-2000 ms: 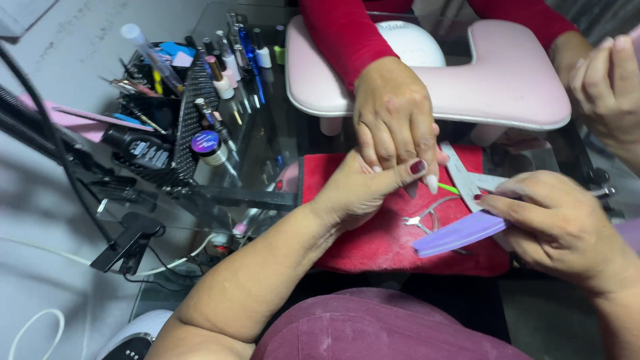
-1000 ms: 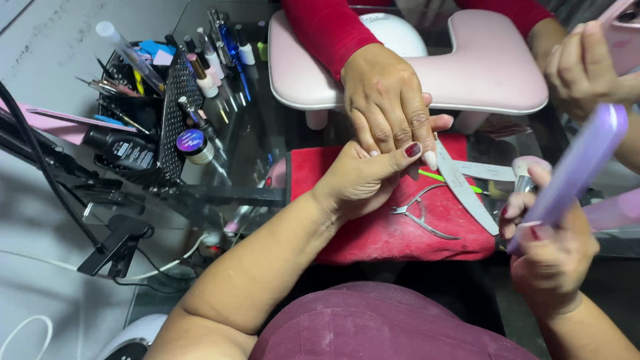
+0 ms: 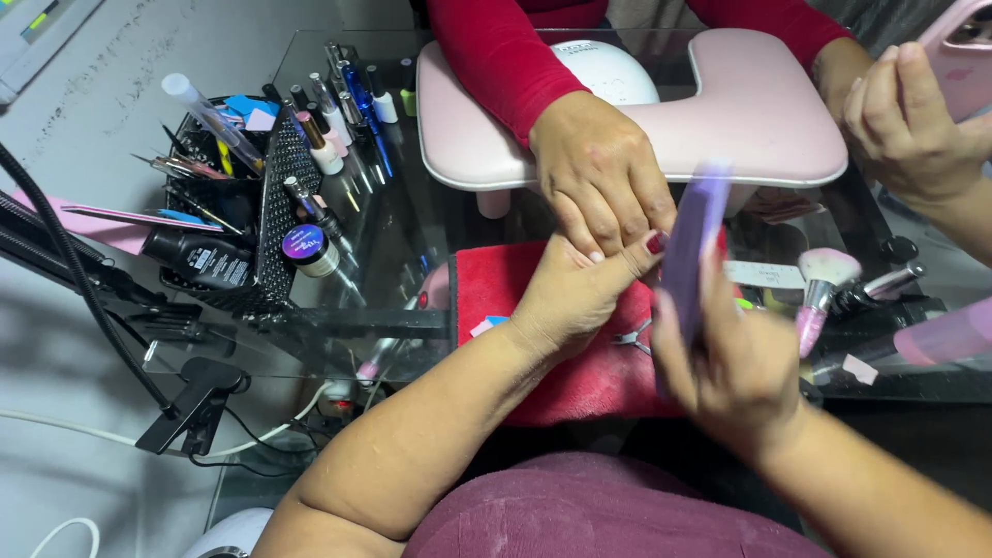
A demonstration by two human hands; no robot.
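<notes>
My left hand (image 3: 577,298) holds the fingers of another person's hand (image 3: 604,174), its thumb with a dark red nail lying across them. In my right hand (image 3: 728,356) is a purple nail file (image 3: 694,248), held upright and blurred, close to those fingertips and hiding some of them. Under the hands lies a red towel (image 3: 558,395). Cuticle nippers (image 3: 637,338) rest on it, partly behind my right hand. A grey nail file (image 3: 763,274) and a pink-handled powder brush (image 3: 821,287) lie to the right.
A pink armrest (image 3: 759,132) stands across the glass table, a white nail lamp (image 3: 604,74) behind it. At left are a black mesh organizer (image 3: 283,201), nail polish bottles (image 3: 324,151) and a small jar (image 3: 310,249). At upper right, a person's hand is by a pink phone (image 3: 961,58).
The purple file in my right hand has come back left from its raised place at the right, to beside the held fingers. My left hand keeps its hold on the other person's fingers.
</notes>
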